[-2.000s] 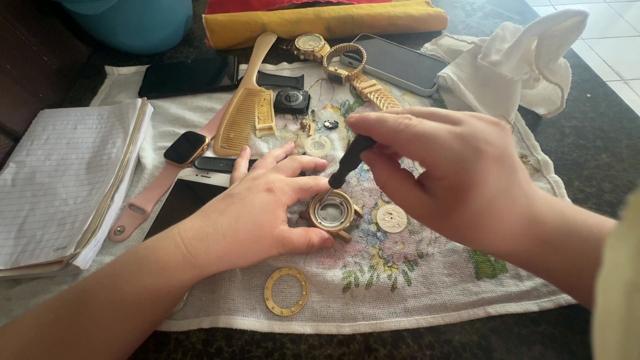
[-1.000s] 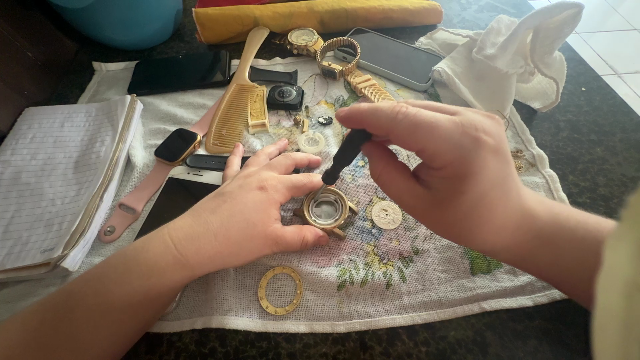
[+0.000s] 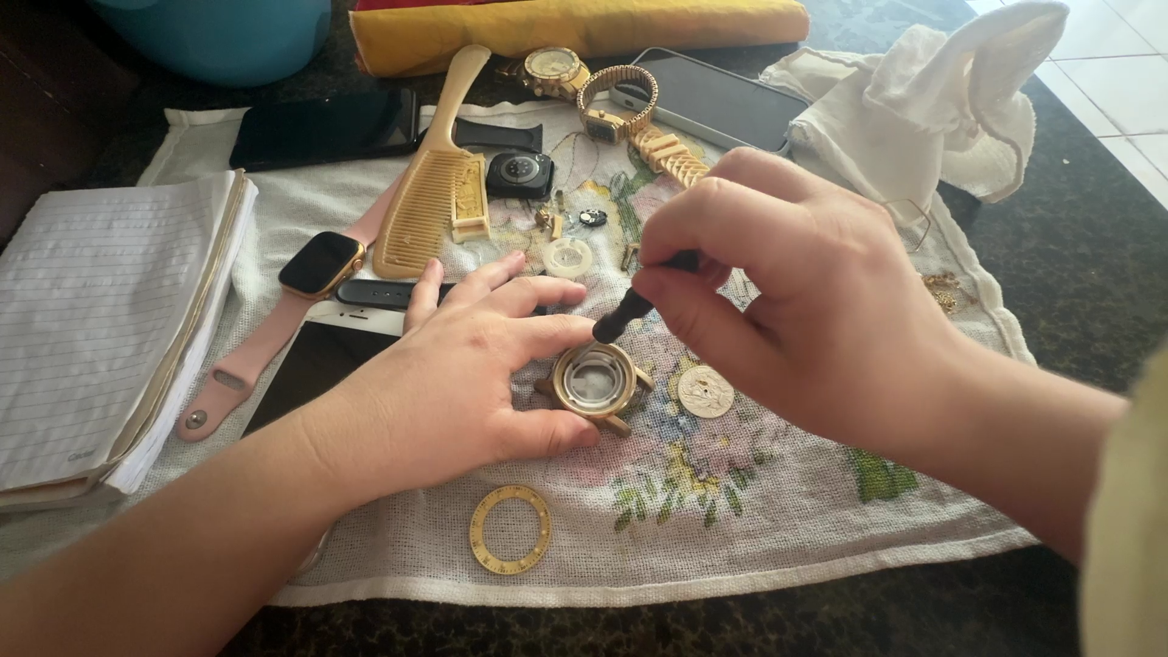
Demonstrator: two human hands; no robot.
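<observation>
A gold-coloured watch case [image 3: 595, 381] lies on the floral cloth, its round opening facing up. My left hand [image 3: 474, 374] rests flat beside it, thumb and index finger bracing the case on its left side. Between the thumb and fingers of my right hand [image 3: 776, 283] is a small black-handled tool [image 3: 624, 314], its lower end at the upper rim of the case; the tip is too small to make out. Right of the case lies a pale round watch dial [image 3: 705, 391]. A gold bezel ring [image 3: 510, 529] lies nearer the cloth's front edge.
A lined notebook [image 3: 100, 319], white phone [image 3: 319, 365], pink-strapped smartwatch [image 3: 321, 265] and comb [image 3: 420, 210] lie left. Behind are a black smartwatch [image 3: 520, 173], gold watches [image 3: 555, 71], dark phones [image 3: 324, 128] and small watch parts [image 3: 568, 258]. A crumpled white cloth [image 3: 903, 119] stands back right.
</observation>
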